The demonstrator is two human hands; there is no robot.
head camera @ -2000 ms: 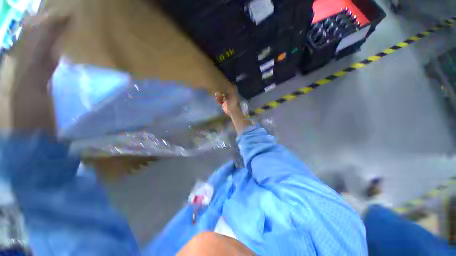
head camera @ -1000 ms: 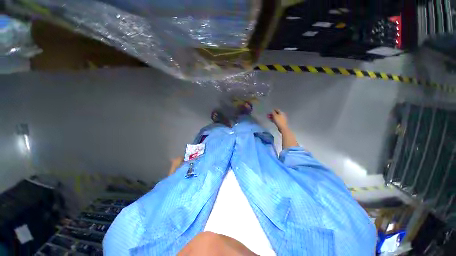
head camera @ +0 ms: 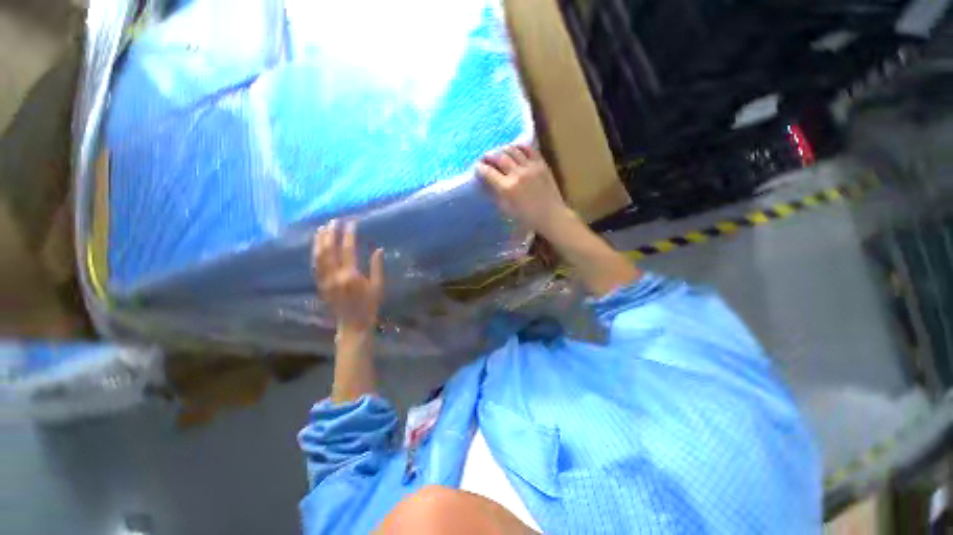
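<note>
A large wrapped pallet load (head camera: 387, 136) with a bright blue top under clear, wrinkled stretch film stands directly in front of me. My left hand (head camera: 350, 277) lies on its near side at the top edge, fingers apart. My right hand (head camera: 520, 186) rests on the top edge near the right corner, fingers bent over the film. Whether its fingers grip the film I cannot tell. A brown cardboard edge board (head camera: 570, 110) stands upright along the load's right side.
Black totes (head camera: 679, 94) with white labels stand to the right, beyond the board. Yellow-black floor tape (head camera: 721, 227) runs at the right. Another film-wrapped load (head camera: 78, 381) and brown cardboard (head camera: 42, 199) are at the left. Dark racks (head camera: 930, 272) stand far right.
Both hands were low at my sides a second ago and are now up on the load's edge. The blue load now fills more of the upper left view.
</note>
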